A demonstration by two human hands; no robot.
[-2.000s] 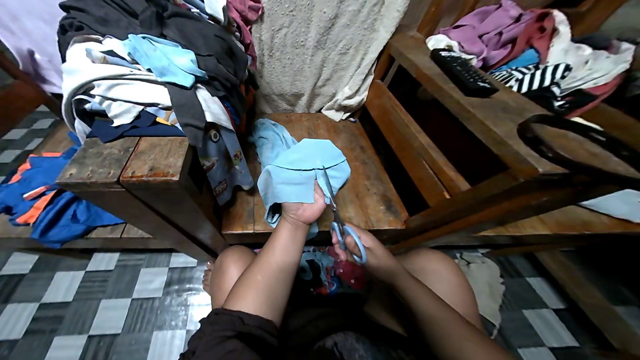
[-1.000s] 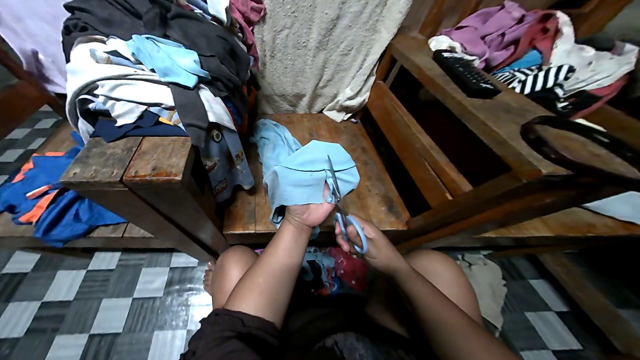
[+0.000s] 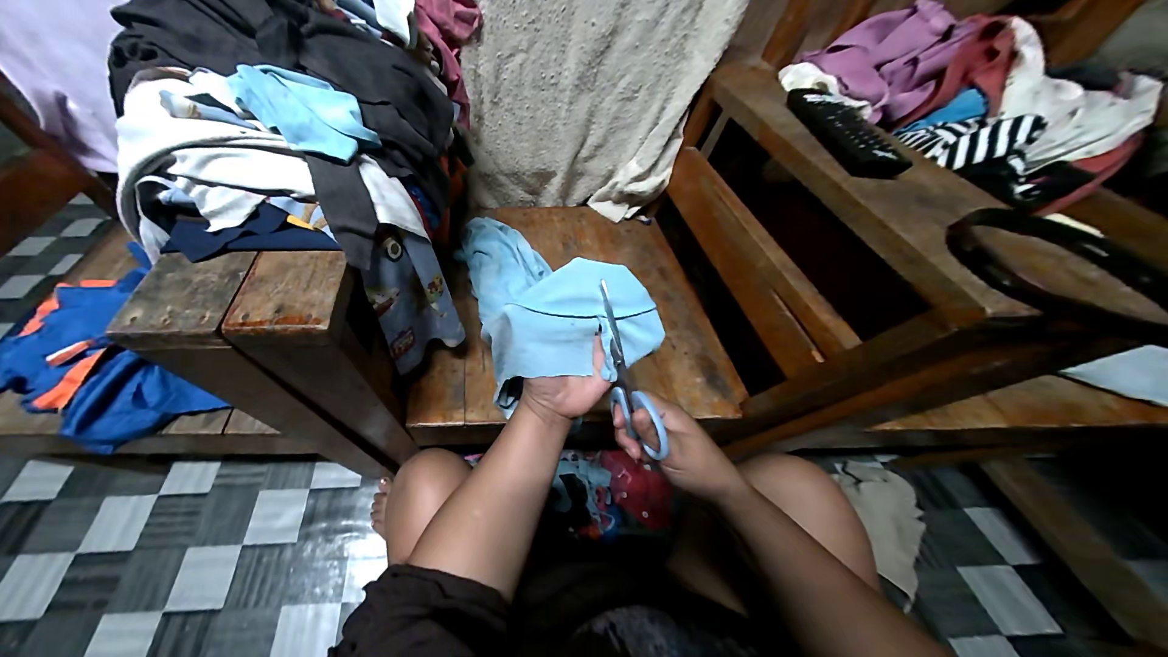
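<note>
A light blue cloth (image 3: 566, 306) with a dark seam line is held up by my left hand (image 3: 573, 392), whose fingers are partly hidden under it. Scissors (image 3: 623, 365) with blue-grey handles are in my right hand (image 3: 664, 443), fingers through the loops. Their blades point away from me and lie over the right part of the cloth, near my left thumb; whether the blades are parted is hard to tell. The rest of the cloth trails back to the left over the wooden bench seat (image 3: 703, 365).
Clothes are piled (image 3: 274, 137) on the left, above a wooden armrest (image 3: 283, 297). Blue and orange cloth (image 3: 109, 374) lies lower left. On the right ledge are a black remote control (image 3: 844, 132), a black loop (image 3: 1049, 283) and more clothes (image 3: 985, 82). A patterned cloth (image 3: 602, 493) lies between my knees.
The scissors and my right hand have shifted a little relative to the cloth, and the cloth's outline has altered slightly. Both hands keep their hold.
</note>
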